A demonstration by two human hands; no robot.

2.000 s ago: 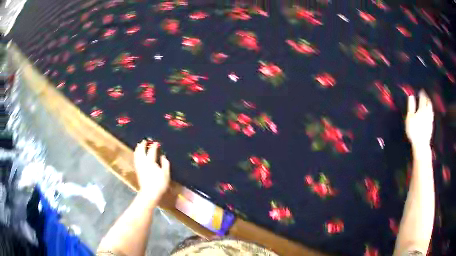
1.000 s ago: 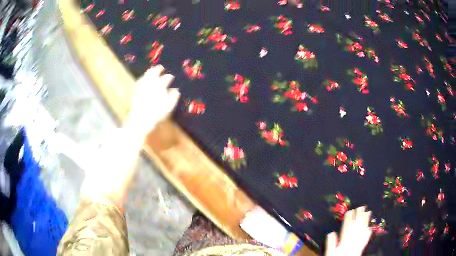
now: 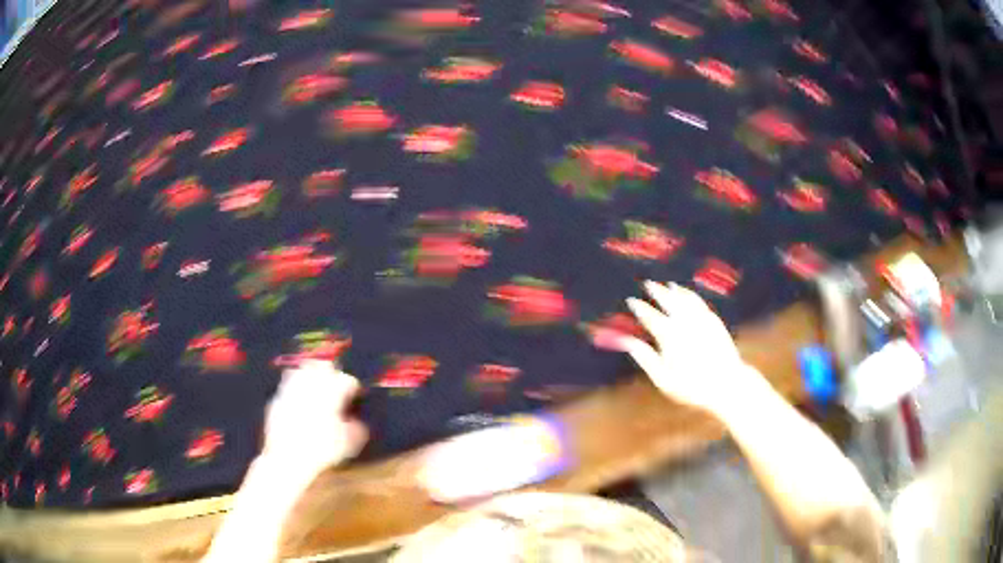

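Note:
The black fabric with red flowers and green leaves (image 3: 385,225) covers the table up to its brown wooden edge. My left hand (image 3: 313,412) is at the fabric's near edge, fingers bent and blurred; whether it grips cloth cannot be told. My right hand (image 3: 684,343) rests near the fabric edge further right, fingers apart, nothing seen in it. The smartphone (image 3: 495,457), a blurred bright slab with a purple end, lies on the wooden edge between my hands.
The wooden table edge (image 3: 616,435) runs along the near side. At the right end are a blurred red and white unit (image 3: 915,288), a white cylinder (image 3: 886,374) and a small blue block (image 3: 818,372). Grey floor shows at lower right.
The view has swung right, bringing the unit at the table end into sight; the blue crate has left view. My right hand now lies near the fabric edge, right of the phone.

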